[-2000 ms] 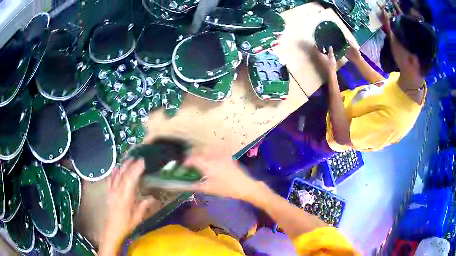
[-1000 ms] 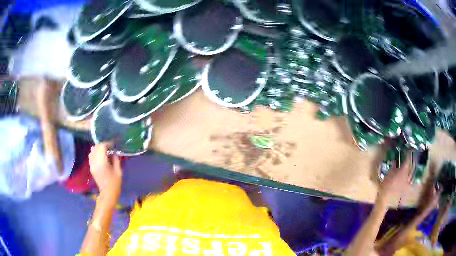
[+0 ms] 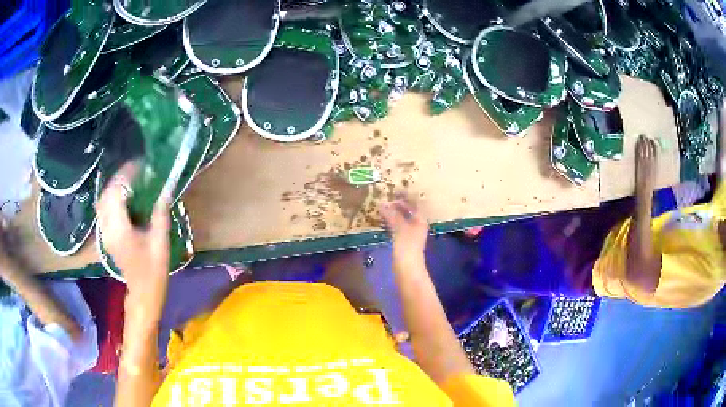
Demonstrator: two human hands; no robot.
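Note:
My left hand [image 3: 137, 230] holds a green sewn piece [image 3: 163, 135] with a white edge, raised over the stack at the left; the piece is blurred and tilted. My right hand [image 3: 406, 226] is low over the board near its front edge, fingers bent; it is blurred, and whether it holds a thin tool cannot be told. A small green item [image 3: 362, 175] with a pale edge lies among brown specks, behind and left of my right hand.
Stacked oval pieces [image 3: 290, 91] line the back and left of the tan board [image 3: 478, 171]. Small green trims [image 3: 378, 60] are heaped at the back. Two more pieces [image 3: 571, 151] lie at the right. A person in yellow [image 3: 669, 254] is at the right. Blue crates [image 3: 497, 350] stand on the floor.
The view has swung back right. My left hand now holds a piece up off the left stack. My right hand has come from the far right to the middle front of the board.

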